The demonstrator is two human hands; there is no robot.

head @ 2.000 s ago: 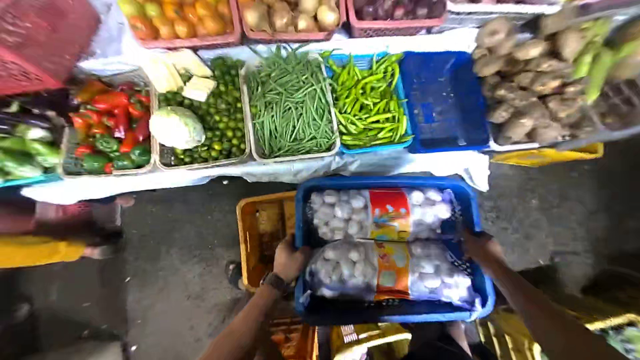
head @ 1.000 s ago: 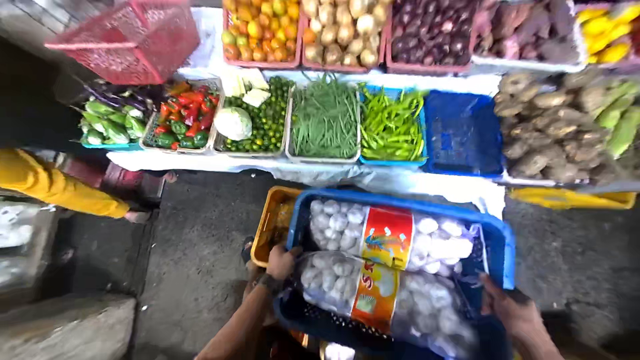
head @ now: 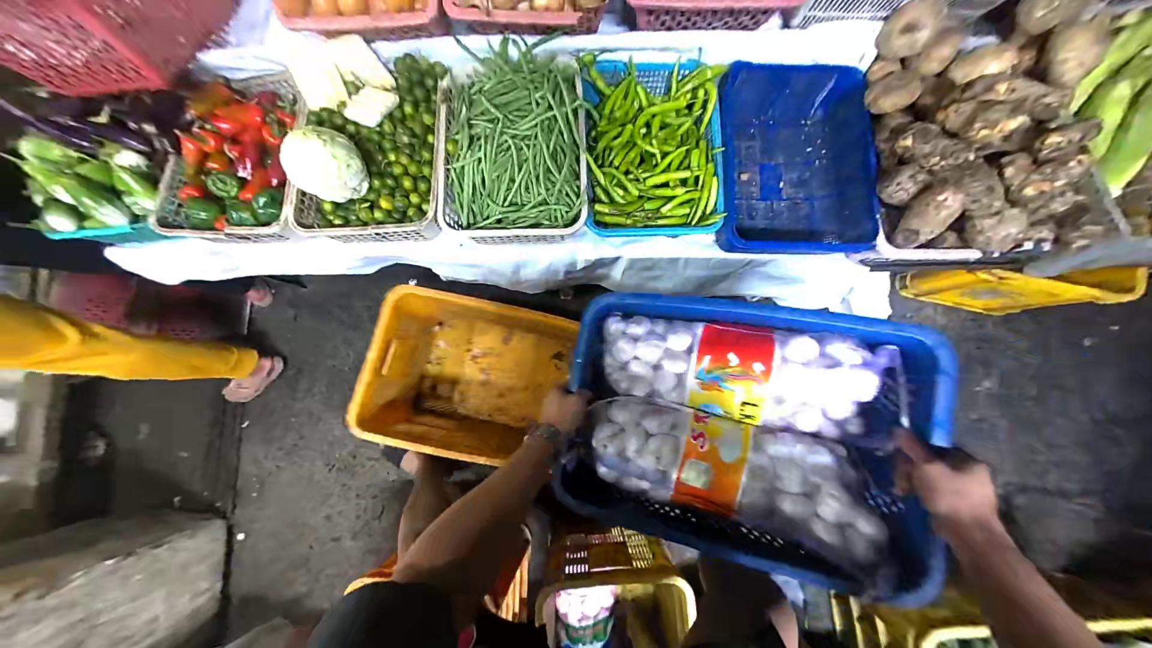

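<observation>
A blue plastic crate (head: 765, 309) hangs tilted between my hands, its right end lower in view. Inside lie two clear bags of white bulbs, one (head: 738, 373) above the other (head: 720, 468), each with a red and orange printed band. My left hand (head: 564, 412) grips the crate's left rim; my right hand (head: 949, 481) grips its right rim, fingers over the edge. A yellow-orange plastic crate (head: 477, 369) with a dirty bottom sits beyond my left hand, partly covered by the blue crate's left end.
On the cloth-covered stall (head: 360, 261) stand baskets of green beans (head: 515, 144), green chillies (head: 655, 148), limes (head: 396, 171) and taro-like roots (head: 990, 144), beside an empty blue tray (head: 799, 162). A person's yellow-clad leg (head: 126, 346) is at left. Yellow crates (head: 621, 558) stand below.
The blue crate and both hands have shifted right relative to the yellow-orange crate, which shows more of its inside. The blue crate has turned from nearly level to tilted.
</observation>
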